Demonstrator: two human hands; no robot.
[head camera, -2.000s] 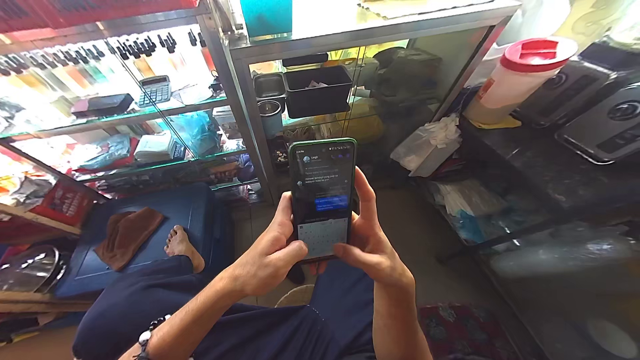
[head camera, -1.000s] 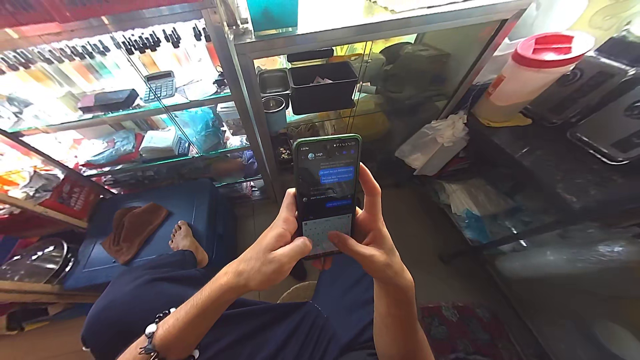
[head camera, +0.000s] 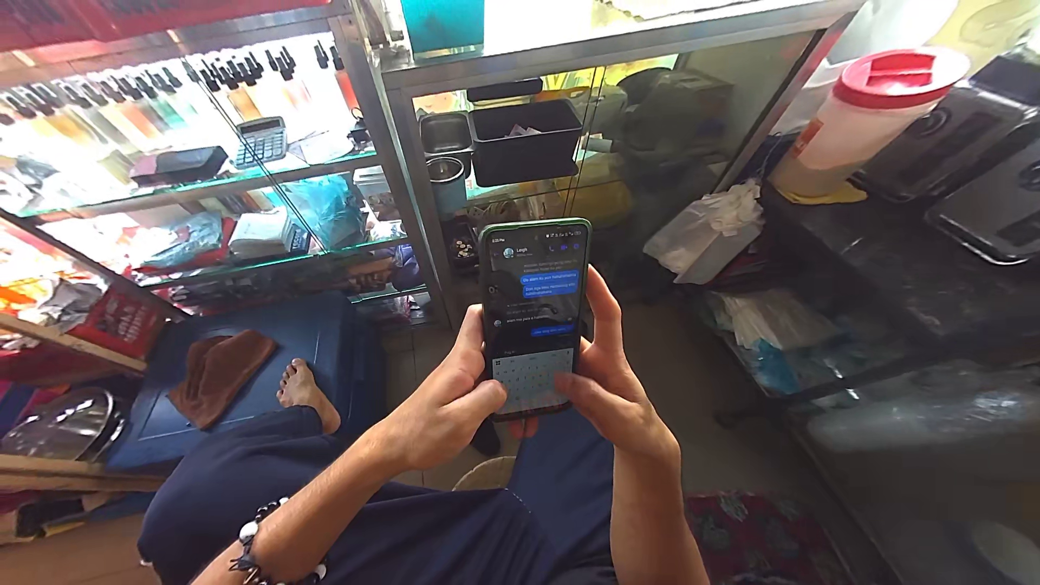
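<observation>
A smartphone (head camera: 535, 325) in a green-edged case is held upright between both hands, above my lap. Its screen shows a chat with message bubbles over an on-screen keyboard. My left hand (head camera: 447, 398) grips the left edge, its thumb by the keyboard's lower left corner. From the right side, my right hand (head camera: 613, 382) holds the other edge, with its thumb over the right part of the keyboard. The fingers behind the phone are mostly hidden. A beaded bracelet (head camera: 252, 532) circles my left wrist.
Ahead stand glass shelves (head camera: 268, 183) with a calculator (head camera: 262, 142) and a black plastic bin (head camera: 526, 138). My bare foot rests on a blue box (head camera: 244, 309) beside a brown cloth (head camera: 221, 375). On the right, a red-lidded pitcher (head camera: 869, 122) stands on a dark counter (head camera: 886, 268).
The keyboard and chat stay on screen, but the message bubbles have shifted. My right thumb has moved right over the keyboard since one second ago. Both hands still hold the phone.
</observation>
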